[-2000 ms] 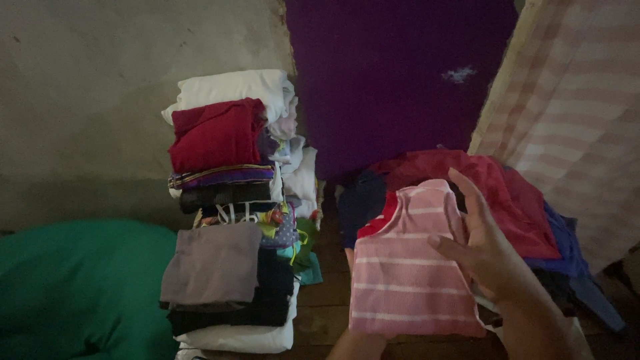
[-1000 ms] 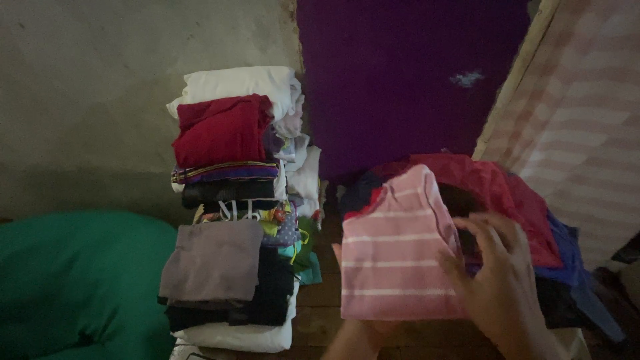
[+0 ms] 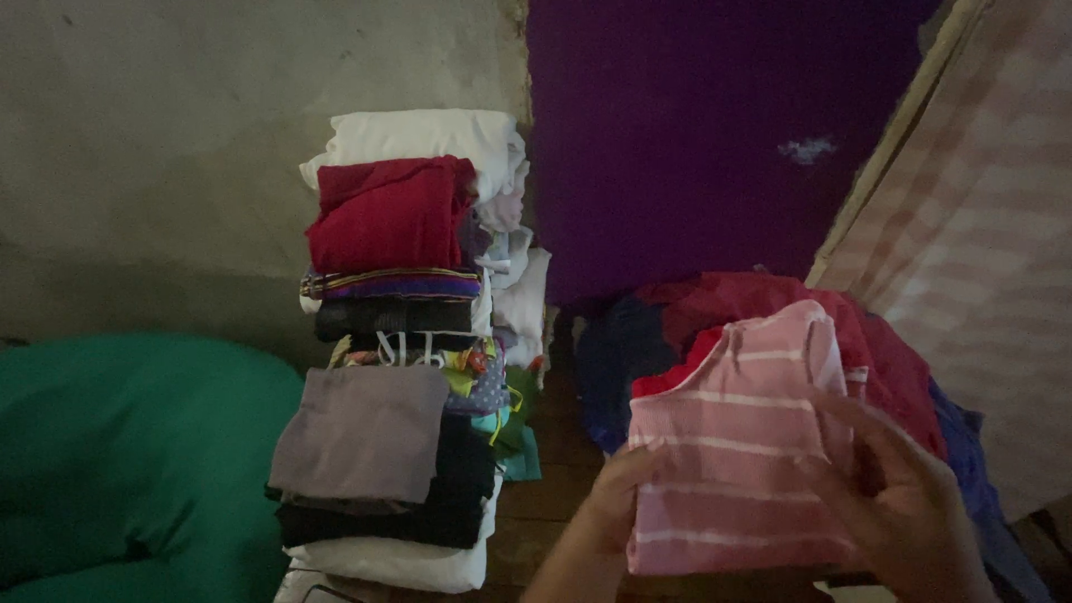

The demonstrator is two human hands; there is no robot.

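A pink garment with white stripes (image 3: 729, 469), folded and with a bit of red fabric at its neckline (image 3: 682, 368), is held up at the lower right. My left hand (image 3: 615, 502) grips its left edge, thumb in front. Against the right side lies my right hand (image 3: 896, 486), slightly blurred, its fingers apart. Behind the garment is a loose heap of red and blue clothes (image 3: 896, 368). To the left, folded clothes stand in stacks, with a grey piece (image 3: 360, 435) on top nearest me and a red one (image 3: 389, 218) farther back.
A large green cloth-covered bulk (image 3: 126, 469) fills the lower left. Behind the stacks rises a grey wall (image 3: 209, 126), beside a purple panel (image 3: 695, 151). A pink-and-white striped curtain (image 3: 988, 251) hangs at the right. Wooden floorboards (image 3: 544, 519) show between the stacks and the heap.
My left hand now shows its thumb on the front of the garment's left edge; earlier it was mostly behind and below it. My right hand has shifted a little along the right side.
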